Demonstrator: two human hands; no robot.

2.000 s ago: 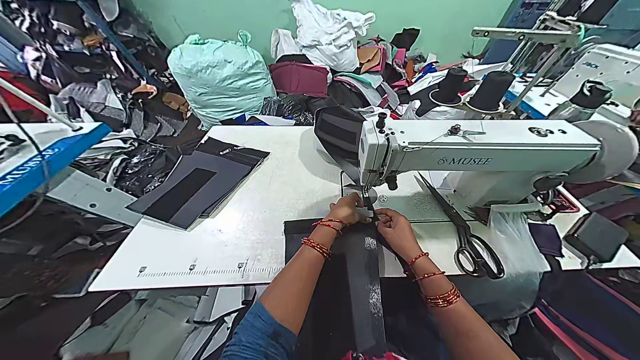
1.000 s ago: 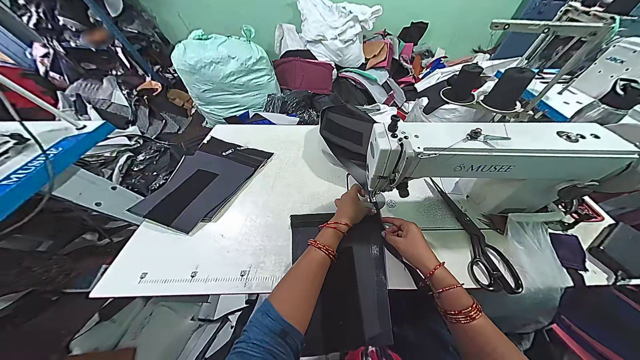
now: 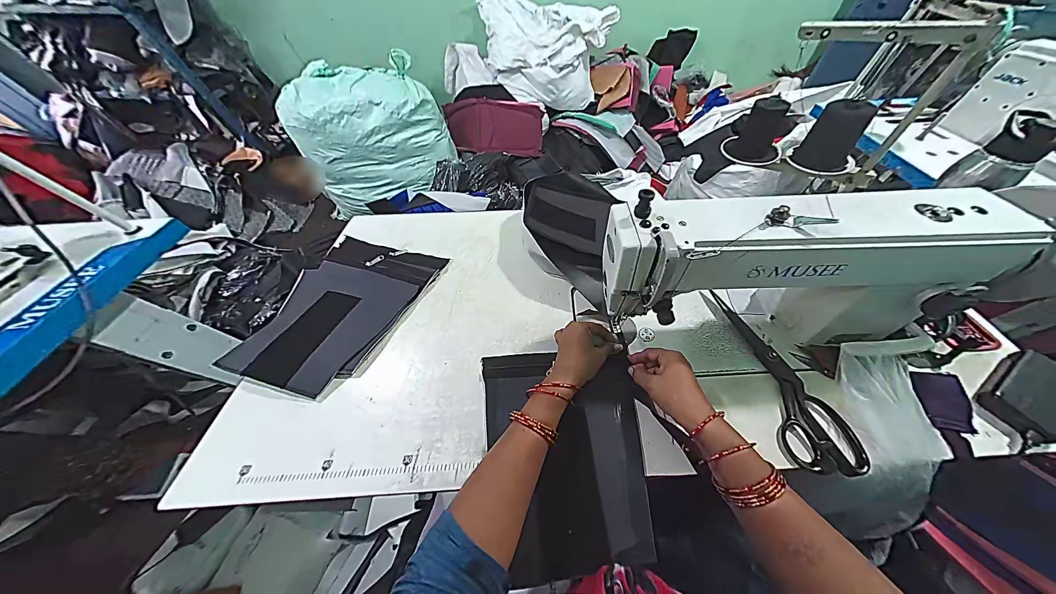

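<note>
A black fabric panel (image 3: 569,470) lies flat on the white sewing table, hanging over its front edge. My left hand (image 3: 584,351) is at its top right corner, fingers closed on the fabric edge close to the needle and presser foot. My right hand (image 3: 667,375) pinches a narrow black strip (image 3: 660,417) just right of the panel. Above both hands is the head of the Musee sewing machine (image 3: 792,256). Behind the needle, more black fabric (image 3: 569,219) is bunched up. My fingers partly hide the stitching spot.
Large black-handled scissors (image 3: 792,388) lie right of my right hand. Stacked black panels (image 3: 330,318) rest at the table's left. Black thread cones (image 3: 833,136) stand behind the machine. A tied pale green sack (image 3: 367,132) and fabric scraps are heaped along the wall.
My right hand has moved a little away from the panel's edge since two seconds ago. My left hand stays by the needle. The view has shifted slightly.
</note>
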